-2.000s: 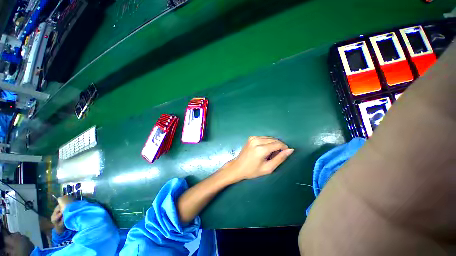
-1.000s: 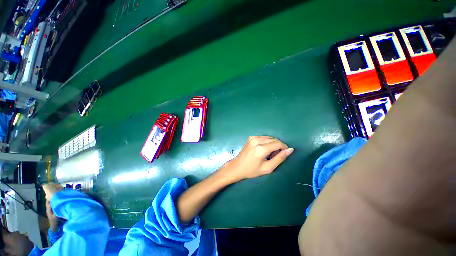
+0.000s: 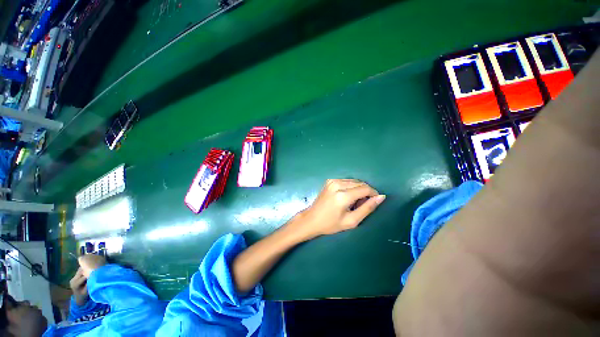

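My left hand rests on the dark green bench top, its fingers loosely curled and the thumb against them, with nothing visible in it. Bare skin of my right arm or hand fills the right side very close to the camera, blurred; its fingers do not show. Left of my left hand lie two small stacks of red phone housings: one tilted and one more upright, both with white faces. A black blister tray at the right holds phone parts with white-framed dark screens and orange-red lower halves, partly hidden by my arm.
A joined group of dark LCD screens lies on the green conveyor belt. At far left are a pale grid sheet and a neighbouring worker's hands and blue sleeve beside small white-and-dark parts.
The joined LCD group has moved slightly up and right along the belt. The neighbour's hands and sleeve have shifted. My left hand and the red stacks show no clear change.
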